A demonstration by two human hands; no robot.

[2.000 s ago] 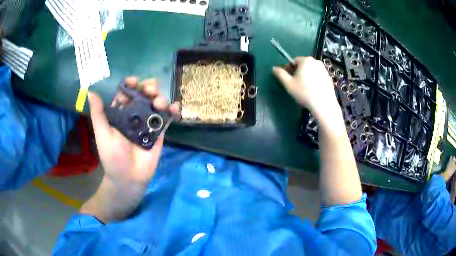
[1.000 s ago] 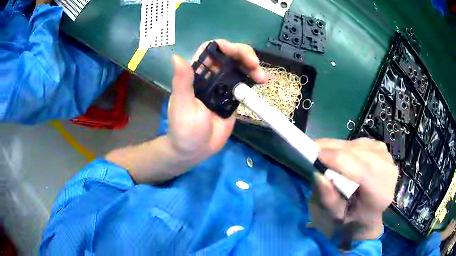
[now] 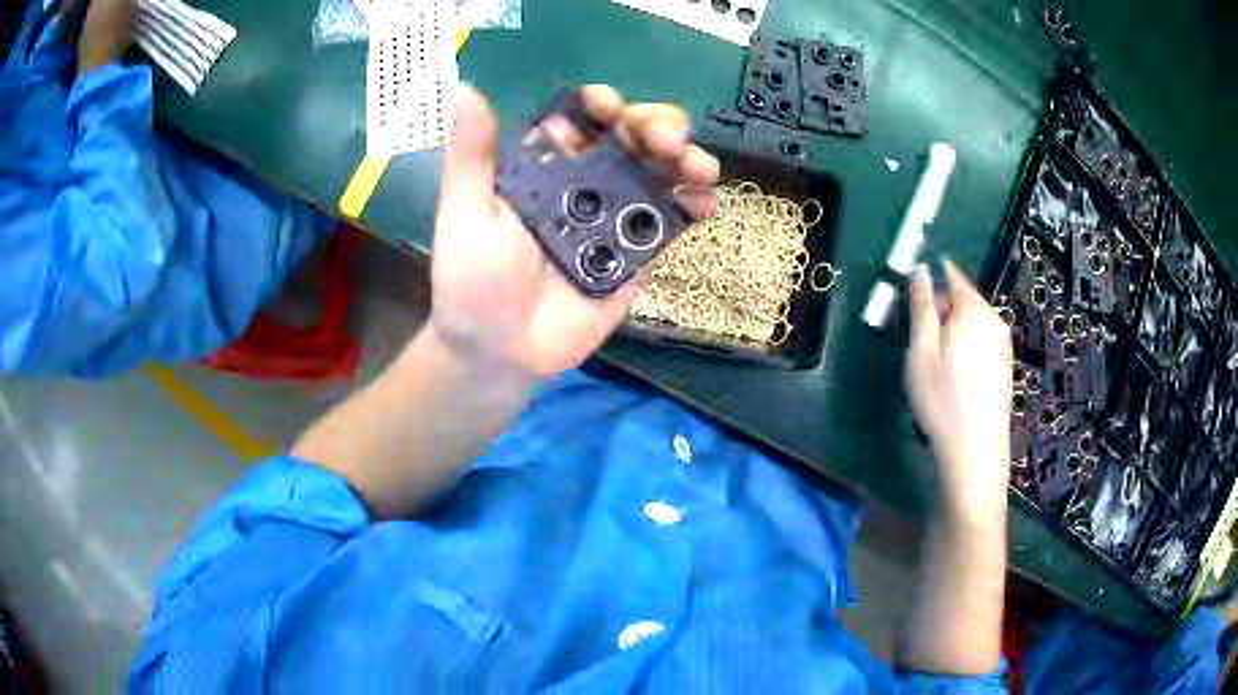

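My left hand (image 3: 496, 278) holds a black camera lens cover (image 3: 587, 204), tilted, with its three round openings facing up. A gold lens trim ring (image 3: 640, 224) sits around the right-hand opening. The white paint marker (image 3: 923, 211) lies on the bench right of the ring box. My right hand (image 3: 961, 360) is beside the marker's near end, with its fingertips closed on a thin dark tool that looks like tweezers (image 3: 933, 258); most of the tool is hidden. The black ring box (image 3: 826, 306) is heaped with gold rings.
Black lens covers (image 3: 804, 88) lie beyond the box. A glossy black blister tray (image 3: 1134, 312) with plates and rings is at right. White dotted sheet (image 3: 411, 82) and yellow tape (image 3: 361, 186) are at upper left. A neighbour's blue sleeve (image 3: 122, 231) is at left.
The marker has left my right hand and the lens cover and lies on the bench. My right hand has moved forward beside it. My left hand still holds the cover, turned flatter towards the camera.
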